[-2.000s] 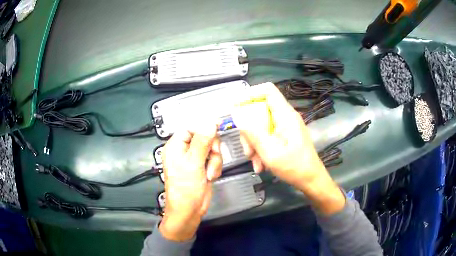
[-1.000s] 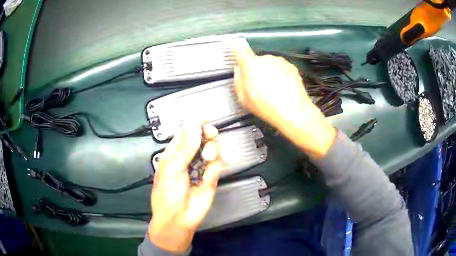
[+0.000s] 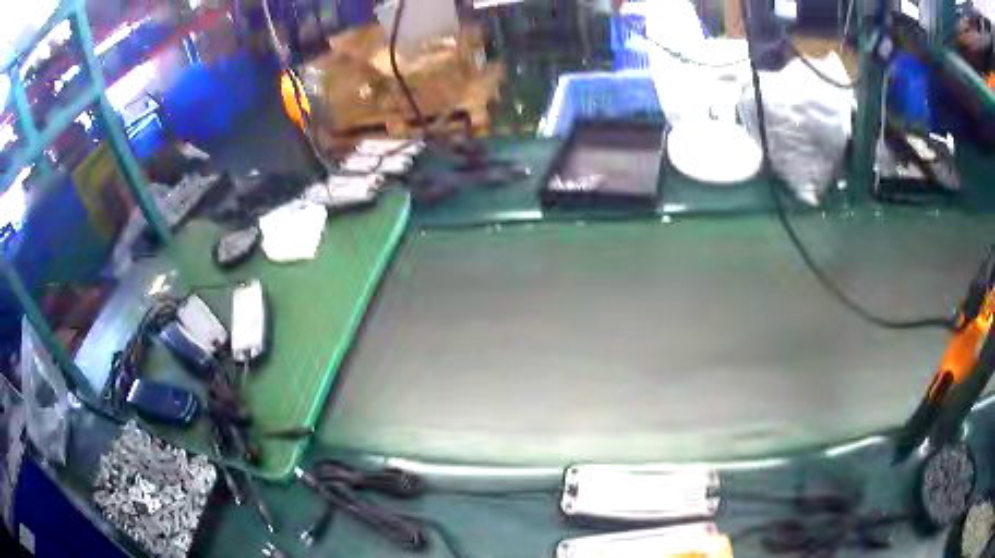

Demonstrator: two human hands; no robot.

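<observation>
Two light-grey ribbed charger units lie at the bottom edge of the head view. The upper charger unit is whole in view; the lower charger unit is cut off by the frame. A small bright orange-yellow patch shows at the right end of the lower unit; it may be part of my right hand, but it is cut off and I cannot tell. My left hand is not in view. Black cords lie left of the units, and a black cord bundle lies right of them.
An orange and black electric screwdriver hangs at right above a dish of dark plugs. A dish of screws is cut off. A parts tray and a green side tray stand left. The conveyor belt runs beyond the units.
The view has swung up and left, so the belt and background show and the units sit at the bottom edge. My left hand has left the picture.
</observation>
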